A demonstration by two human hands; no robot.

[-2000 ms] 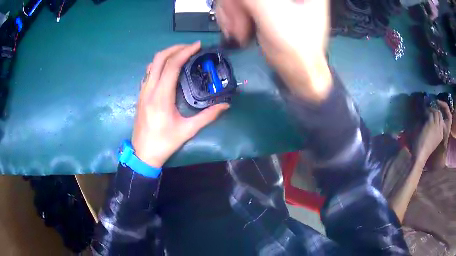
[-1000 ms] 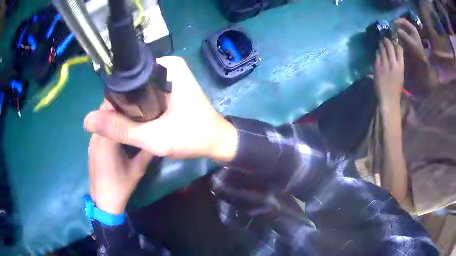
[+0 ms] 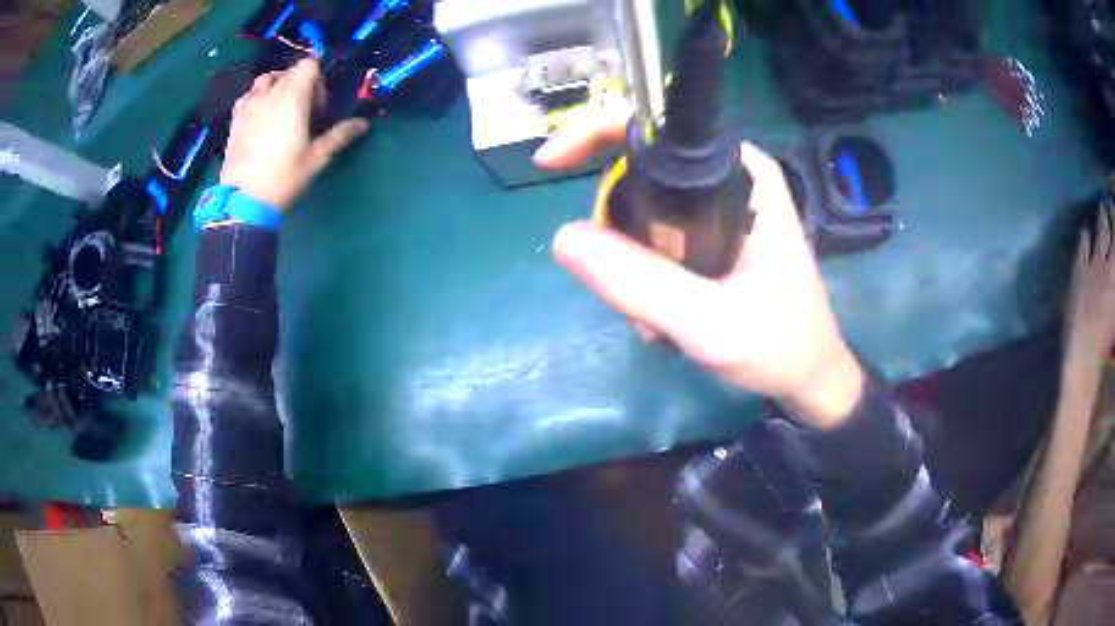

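Note:
My right hand (image 3: 764, 287) is closed around a large dark screwdriver (image 3: 685, 202) with a yellow edge, held above the middle of the bench. Its cord and a pale rod run up past the top edge. My left hand (image 3: 272, 141) is at the upper left, reaching among waiting bases (image 3: 355, 80) with blue cells and loose leads. Its fingertips overlap the dark parts, so I cannot tell whether it grips one. A closed unit (image 3: 862, 184) with a blue cell in its round opening stands right of my right hand, partly hidden.
A white and black screw feeder (image 3: 526, 110) stands behind the screwdriver. Empty black housing parts (image 3: 98, 306) are piled at the left. More dark units (image 3: 856, 61) and red-white leads (image 3: 1021, 92) lie at the upper right. Another person's arm (image 3: 1076, 355) is at the right edge.
My left hand has left the screwdriver and moved to the waiting bases at the upper left. My right hand still holds the screwdriver. The view has shifted left.

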